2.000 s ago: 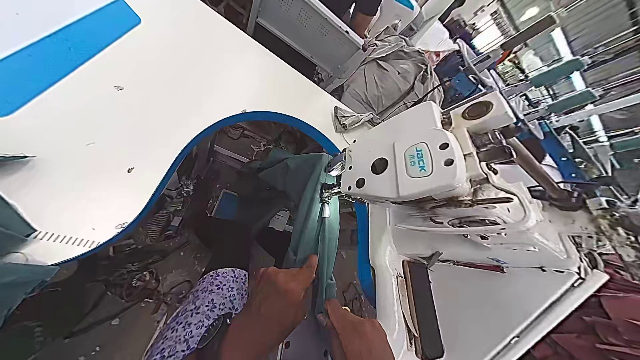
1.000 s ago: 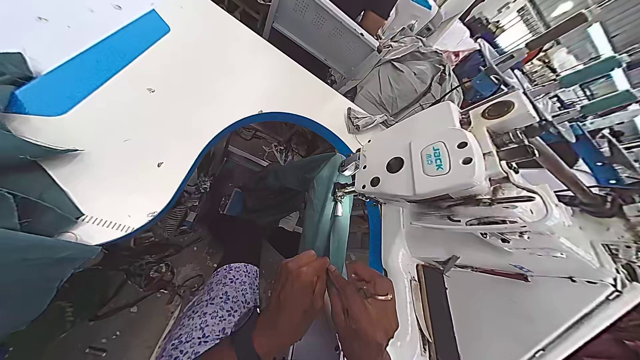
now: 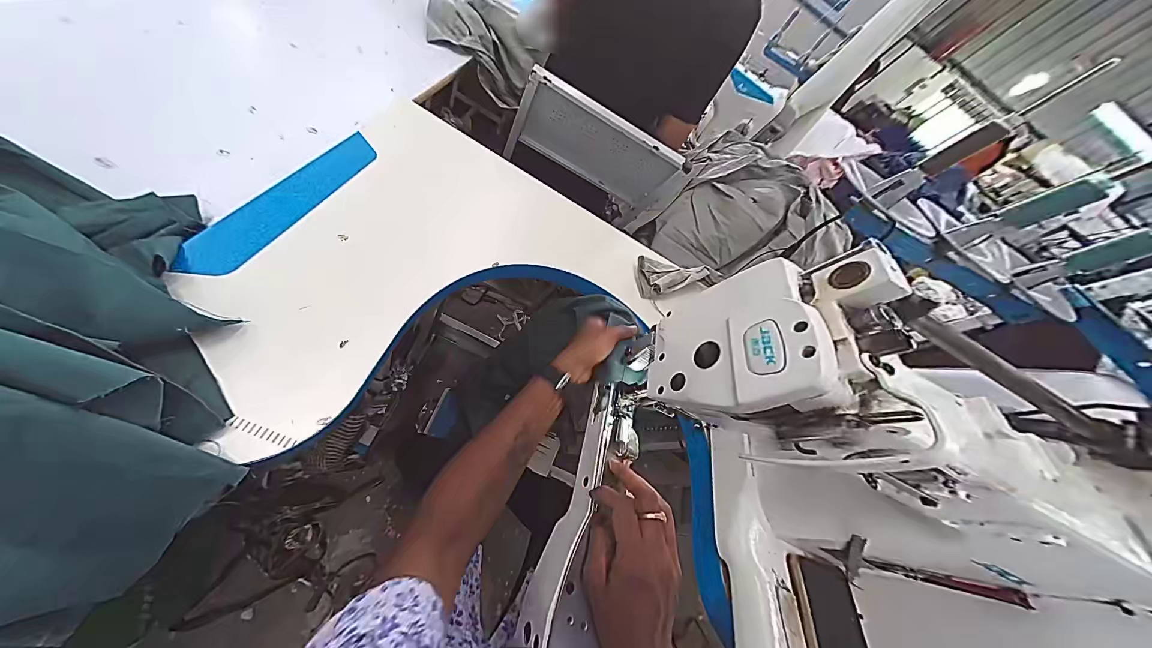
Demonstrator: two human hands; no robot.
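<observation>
A white Jack sewing machine head (image 3: 738, 346) stands at the right of the cut-out, over a narrow metal bed (image 3: 576, 531). Dark green fabric (image 3: 540, 333) is bunched behind the needle area. My left hand (image 3: 594, 346), with a band on its wrist, grips this fabric close to the presser foot area. My right hand (image 3: 634, 549), wearing a ring, lies against the near part of the bed, fingertips by the metal attachment (image 3: 625, 436). It holds nothing visible. The needle itself is hidden.
Green fabric pieces (image 3: 81, 387) cover the left of the white table (image 3: 450, 198). Blue edging (image 3: 706, 531) rims the cut-out. Grey cloth (image 3: 738, 207) is heaped behind the machine. A person in dark clothing (image 3: 652, 54) is beyond the table.
My left hand has moved forward along the bed to the far side of the needle area. The green fabric that lay along the bed under both hands is now bunched there. My right hand has let go.
</observation>
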